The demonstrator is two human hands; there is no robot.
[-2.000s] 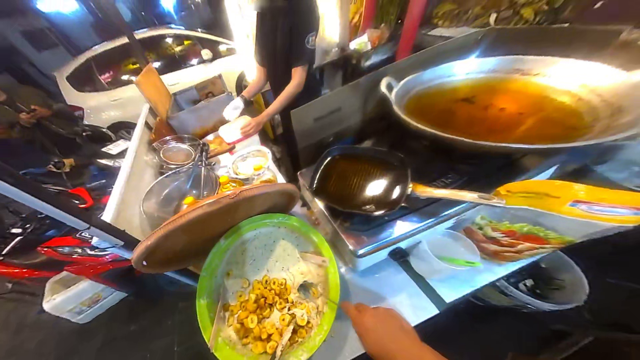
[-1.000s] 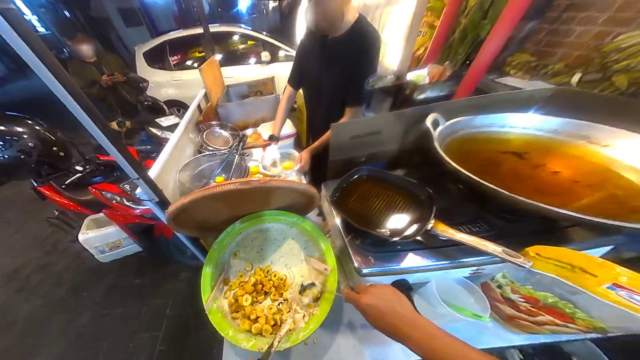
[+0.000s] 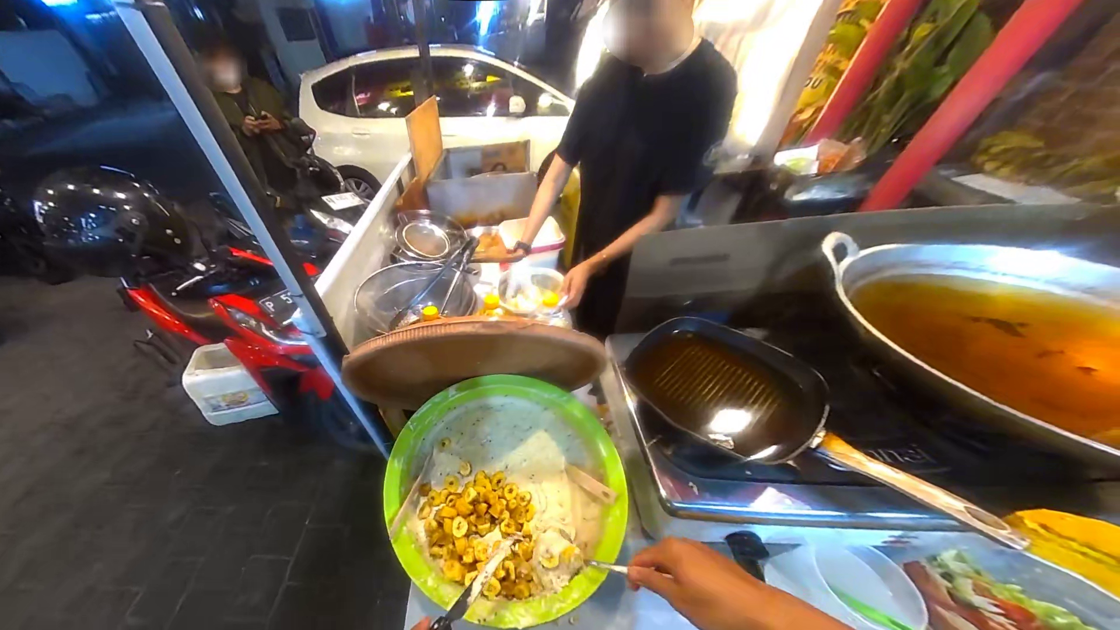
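My right hand (image 3: 696, 577) grips the thin handle of a spoon (image 3: 557, 560), its bowl coated in pale batter with banana pieces in it. Only the fingertips of my left hand (image 3: 423, 624) show at the bottom edge, on the dark handle of a knife or spatula (image 3: 486, 577) whose blade is smeared with batter. Both tools are in a green-rimmed bowl (image 3: 404, 534) that holds sliced bananas (image 3: 472, 525) and pale batter. A wooden-handled utensil (image 3: 591, 484) leans inside the bowl's right wall.
A square grill pan (image 3: 717, 385) of dark oil sits on the stove, a large wok (image 3: 962, 376) of oil beside it. A round woven tray (image 3: 472, 354) stands behind the bowl. Across the counter, a person (image 3: 652, 131) handles a clear container (image 3: 532, 289). A plastic tub (image 3: 866, 586) lies lower right.
My right hand has come to the bowl's lower right with the spoon. My left fingertips now show at the bottom edge. The view has swung left.
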